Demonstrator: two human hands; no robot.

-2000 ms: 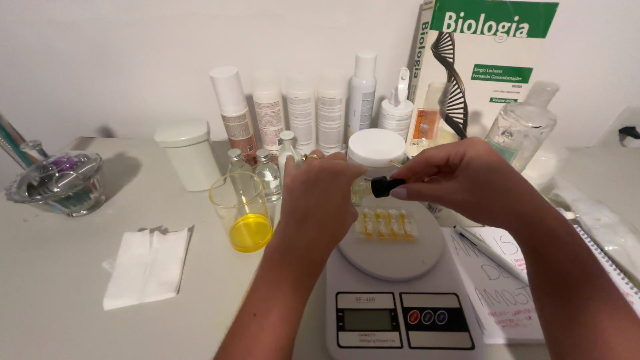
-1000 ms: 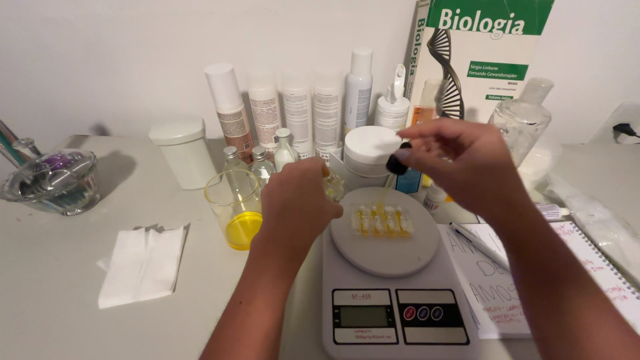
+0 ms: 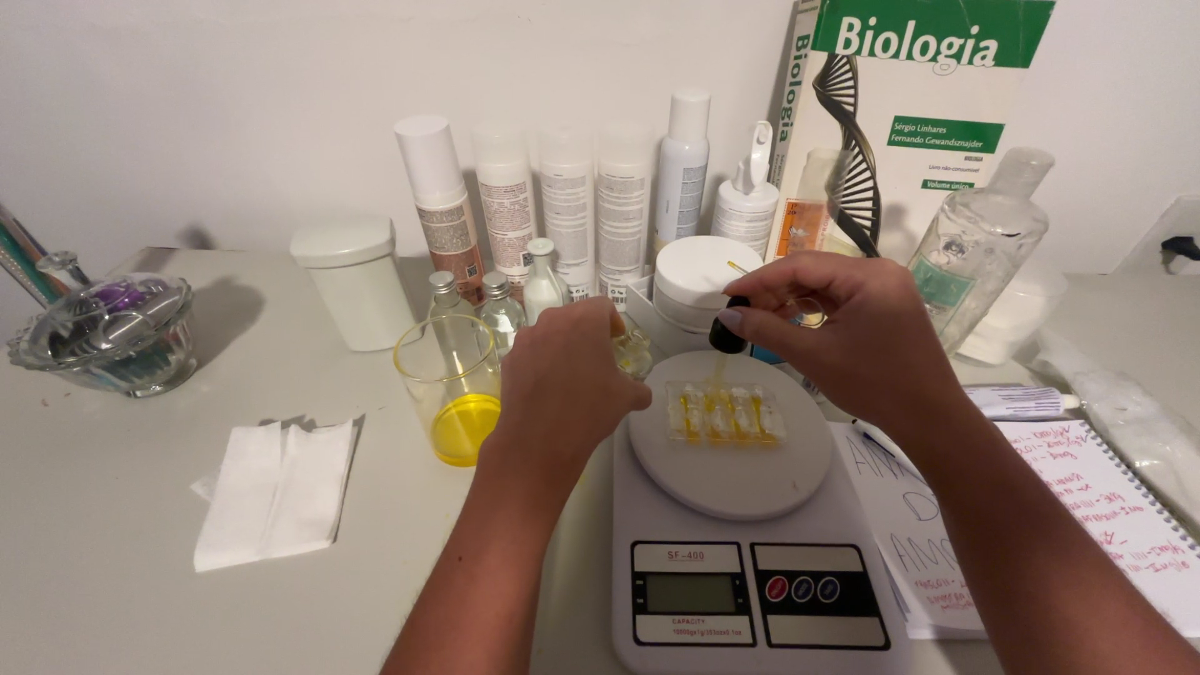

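Observation:
My right hand (image 3: 834, 328) pinches the black cap of a dropper (image 3: 728, 328), its clear tube pointing down at a small clear tray of cells with yellow liquid (image 3: 723, 412). That tray lies on the round plate of a white kitchen scale (image 3: 731, 487). Just left of the plate, my left hand (image 3: 577, 384) is closed around a small glass bottle (image 3: 634, 354), largely hidden by the fingers. A thin yellow-tipped stick (image 3: 737, 267) shows by my right fingertips; whether they hold it is unclear. Beside my left hand stands a glass beaker with yellow liquid (image 3: 464, 427).
Folded white tissue (image 3: 277, 492) lies left of the beaker. Small capped bottles (image 3: 502, 309), a white lidded jar (image 3: 354, 286) and tall bottles stand behind. A biology book (image 3: 937, 103) leans on the wall. A spiral notebook (image 3: 1097, 516) is at right, a glass bowl (image 3: 108, 333) at far left.
My right hand has lowered the dropper from beside the white jar to just above the small tray. My left hand stays around the glass bottle.

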